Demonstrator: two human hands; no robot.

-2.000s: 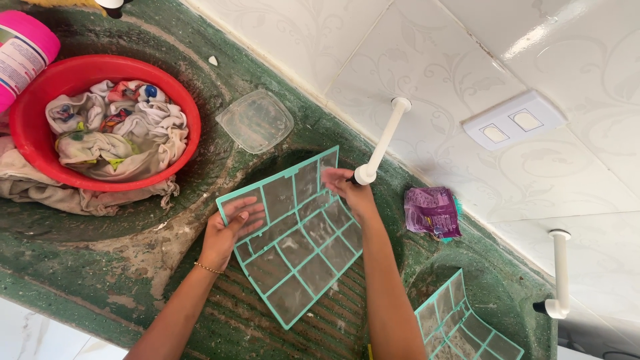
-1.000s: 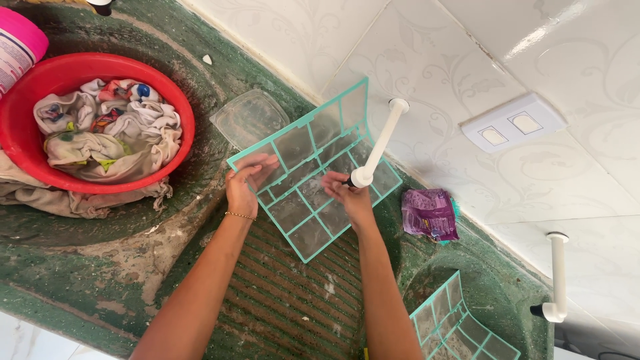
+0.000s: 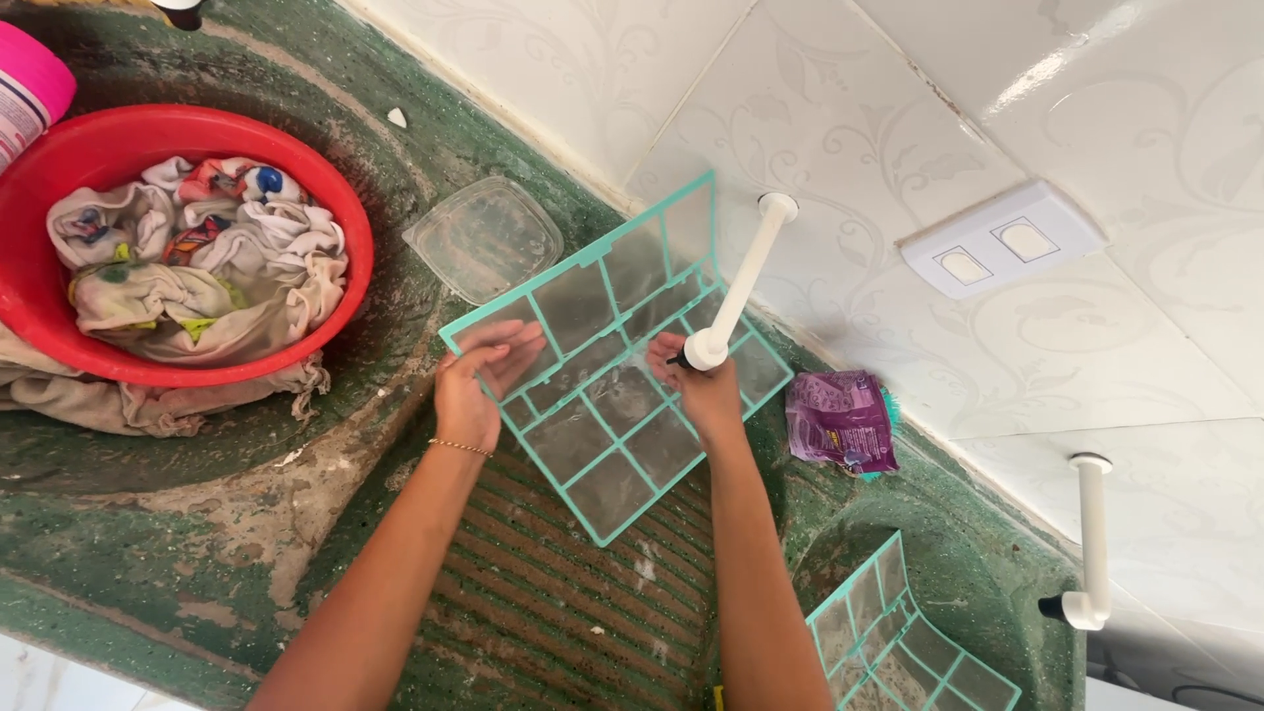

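A teal-framed mesh air-conditioner filter [image 3: 632, 395], bent along its middle, is held over the ribbed washboard [image 3: 563, 602] of a green stone laundry sink. My left hand [image 3: 484, 385] grips its left edge, with fingers behind the mesh and thumb in front. My right hand [image 3: 701, 390] is at the filter under the white tap [image 3: 741, 286], whose spout hides part of the fingers; whether it grips the filter I cannot tell. The mesh looks wet near that hand. A second teal mesh filter [image 3: 913, 642] lies in the small basin at the lower right.
At the left a red plastic basin [image 3: 360, 267] holds wet cloths in water, with a pink-lidded container [image 3: 35, 84] beside it. A clear plastic lid or tray [image 3: 484, 237] lies behind the filter. A purple packet [image 3: 844, 420] rests on the ledge. Another white tap [image 3: 1091, 543] juts out at the right.
Since two seconds ago, the filter and both hands have shifted up toward the wall, and the filter has turned. More of it now lies beneath and behind the tap.
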